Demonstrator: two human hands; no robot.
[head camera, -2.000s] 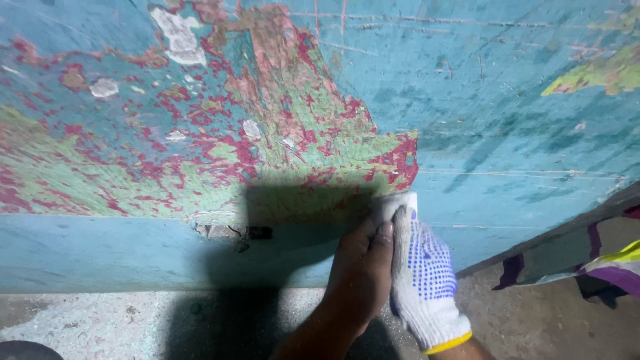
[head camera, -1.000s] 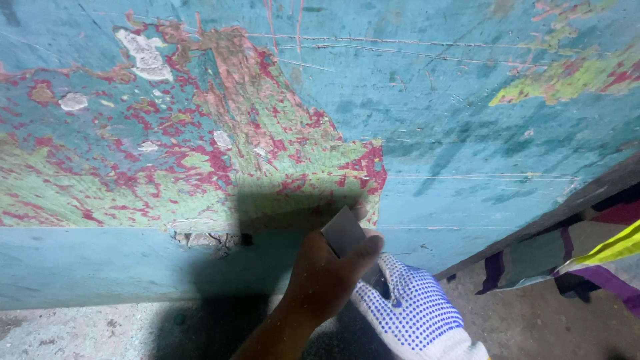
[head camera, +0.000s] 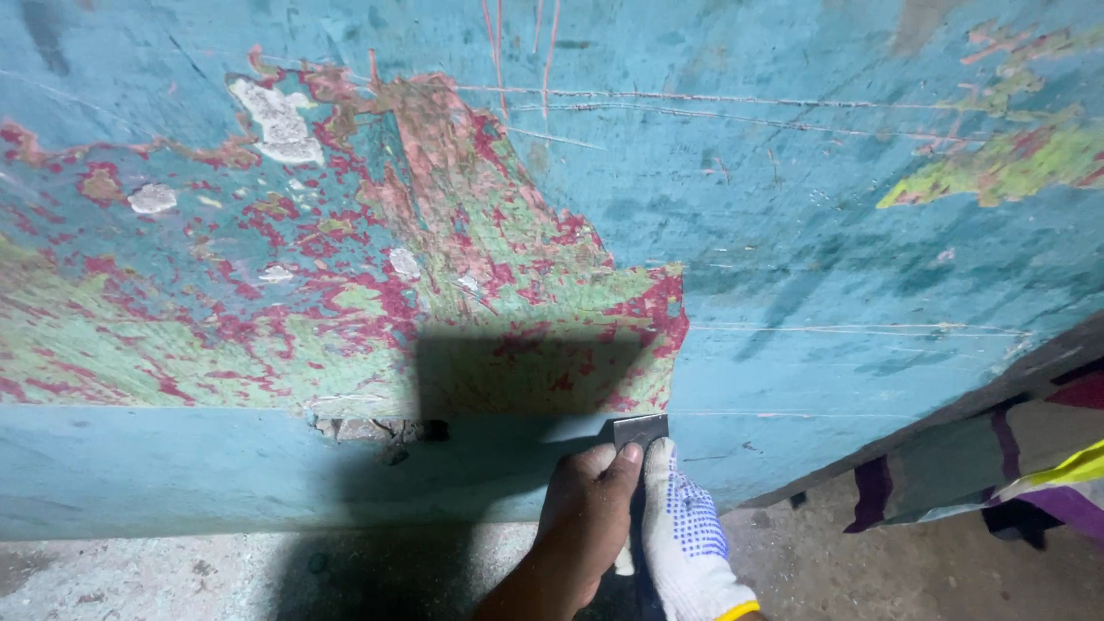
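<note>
A flat metal scraper blade (head camera: 640, 430) lies close to the blue painted wall (head camera: 828, 285), just under the lower right corner of a patch of stripped paint (head camera: 526, 285) in green, red and pink. My bare left hand (head camera: 595, 504) grips the scraper, its thumb on the lower part of the blade. Right beside it, my right hand (head camera: 686, 517), in a white knit glove with blue dots and a yellow cuff, is closed around the tool too. The hands hide most of the handle.
Broken plaster with a dark hole (head camera: 379, 431) lies left of the hands. Below the wall runs a pale, dusty floor (head camera: 129, 573). Multicoloured cloth (head camera: 949, 466) hangs at the lower right. A dark shadow falls across the wall. Yellow-green bare paint (head camera: 1009, 168) shows at upper right.
The blade, tilted in front of the stripped patch one second ago, now sits nearly level below its lower edge. My gloved hand has come up close beside my bare hand.
</note>
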